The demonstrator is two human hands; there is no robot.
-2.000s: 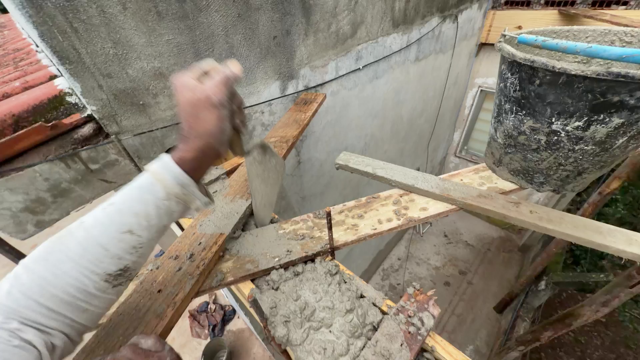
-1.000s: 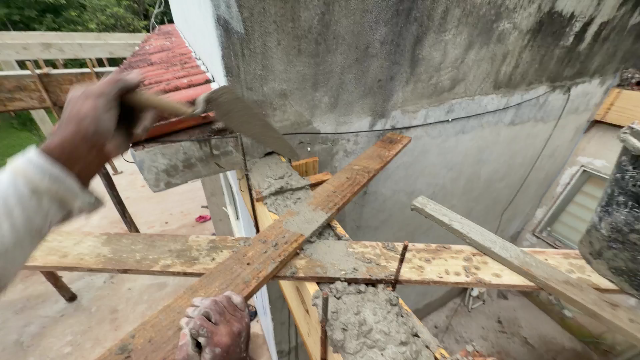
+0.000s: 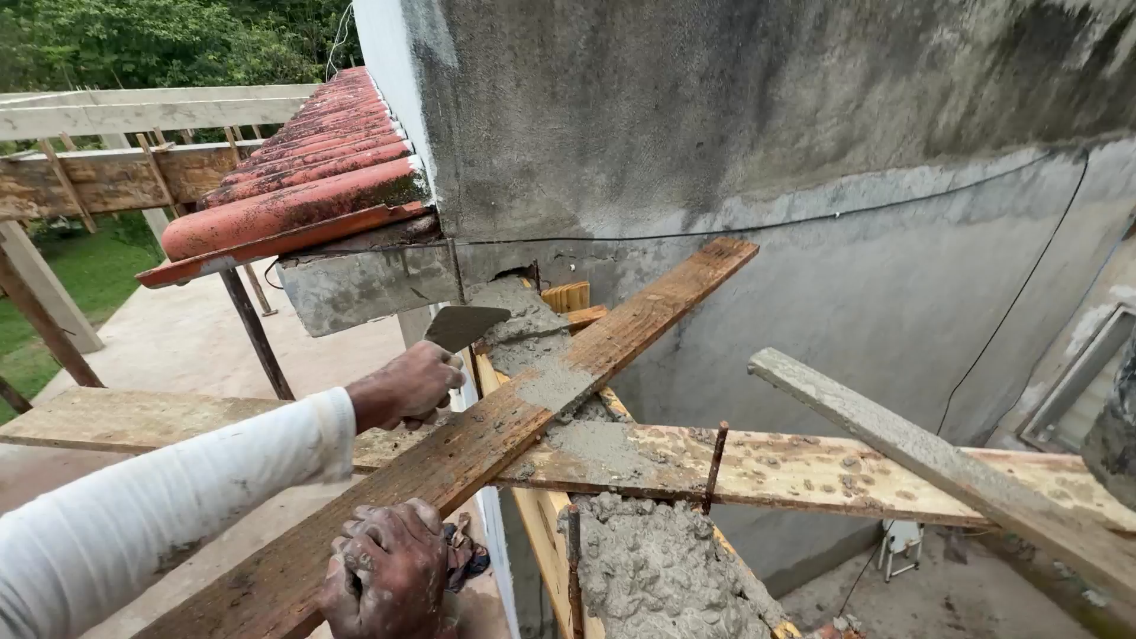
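Note:
My left hand [image 3: 413, 386], in a white sleeve, grips a trowel [image 3: 466, 327], its blade over the left edge of wet concrete [image 3: 531, 330] in the far part of a timber form. Whether the blade touches the concrete cannot be told. At the bottom, my right hand [image 3: 386, 564], coated with grey cement, is curled over the edge of a brown wooden plank [image 3: 497, 435]. This plank slants up to the right across a paler, mortar-spotted board [image 3: 754, 466]. Nearer me, rough wet concrete [image 3: 657, 568] fills the form between rusty rebar ends [image 3: 715, 466].
A grey rendered wall [image 3: 710, 133] rises ahead. Red roof tiles [image 3: 302, 195] overhang at left. A cement-covered batten [image 3: 905, 444] crosses the pale board at right, near part of a dark bucket [image 3: 1114, 435]. Beyond the form the ground lies well below.
My left hand has lowered the trowel from its raised position to the concrete at the far end of the form. The view has swung left since the oldest frame.

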